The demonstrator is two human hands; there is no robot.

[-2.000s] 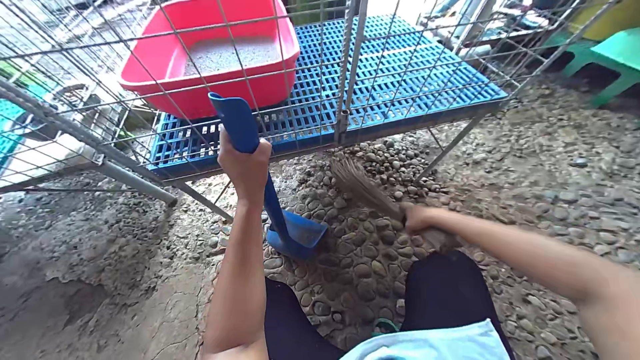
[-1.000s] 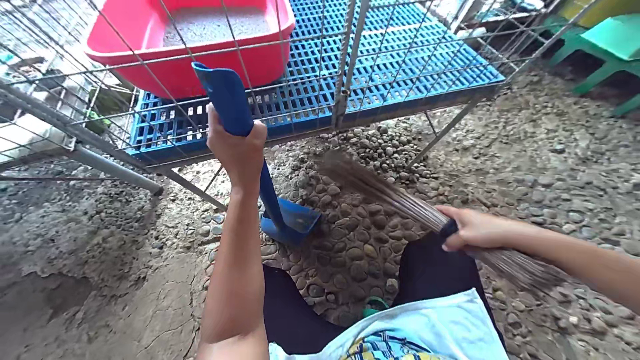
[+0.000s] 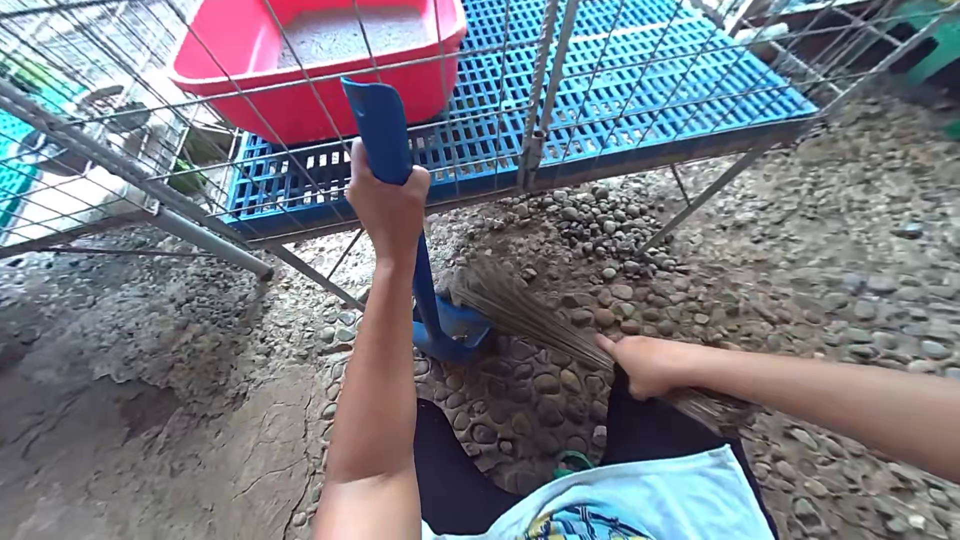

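Observation:
My left hand [image 3: 388, 199] is closed around the upright handle of a blue plastic long-handled dustpan [image 3: 427, 285], whose pan rests on the pebbled floor below the cage. My right hand [image 3: 649, 365] grips a stick broom [image 3: 536, 319] around its middle. The broom's bristle end points left and lies at the open right side of the pan, over its edge. Some small debris seems to lie in the pan, too blurred to name.
A wire cage with a blue slatted plastic floor [image 3: 637, 90] stands ahead on metal legs [image 3: 701, 201]. Inside it is a red plastic tub [image 3: 322, 97] with grey granular material. Loose pebbles [image 3: 600, 221] lie beneath; cracked concrete [image 3: 247, 442] is at left.
The broom's bristle end has moved left from beside the dustpan to its pan. My right hand has moved along with it. My left hand still holds the dustpan handle.

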